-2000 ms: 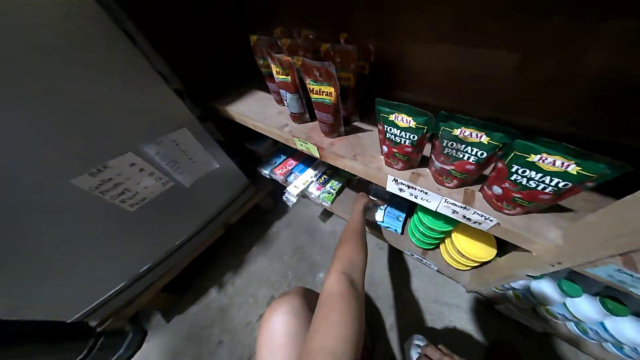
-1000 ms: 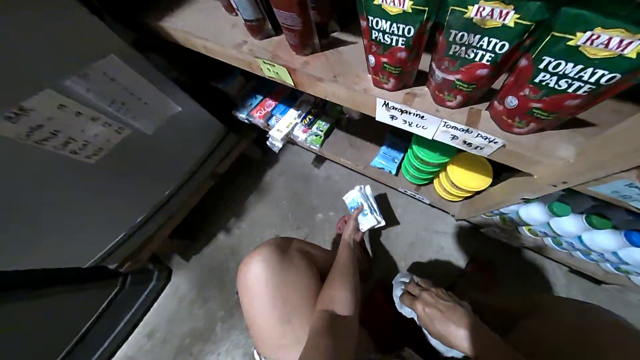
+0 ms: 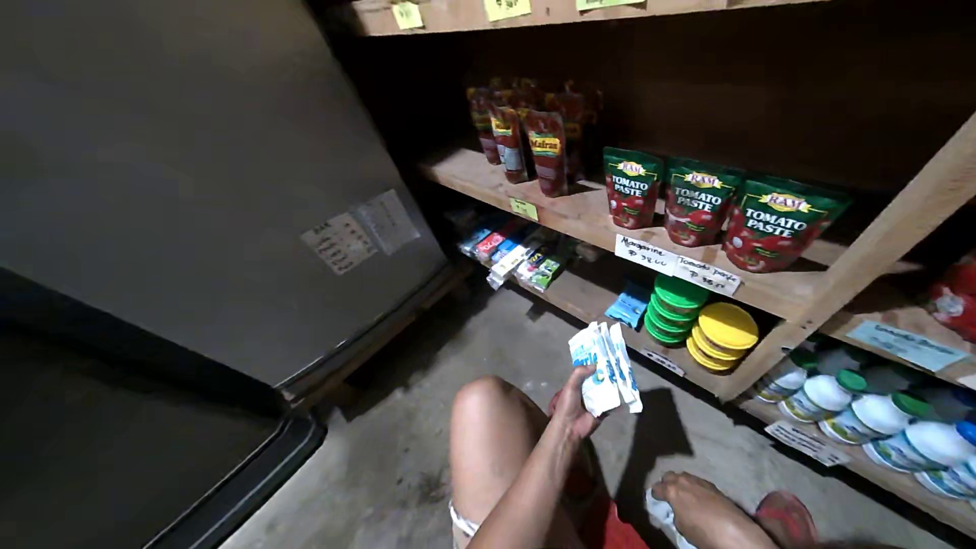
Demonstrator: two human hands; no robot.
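Observation:
My left hand (image 3: 576, 404) grips several small white packets with blue print (image 3: 604, 367), fanned out above the concrete floor in front of the lower shelf. Low at the right, my right hand (image 3: 690, 499) is closed on a crumpled white cloth (image 3: 665, 518), partly hidden under the fingers. Nearest the packets, a blue packet (image 3: 629, 305) lies on the lower shelf, beside stacked green-lidded tubs (image 3: 675, 305) and yellow-lidded tubs (image 3: 724, 332).
Tomato paste pouches (image 3: 700, 202) and red sauce pouches (image 3: 547, 152) stand on the wooden shelf (image 3: 579, 217). Assorted packets (image 3: 515, 248) lie below. White bottles (image 3: 877, 415) fill the lower right. A large grey cabinet (image 3: 191, 168) stands left; a wooden post (image 3: 884, 221) divides the shelves.
My left hand was reaching into the lower shelf two seconds ago; it has come back out holding white packets. My right hand with the cloth has come into view. The view has shifted.

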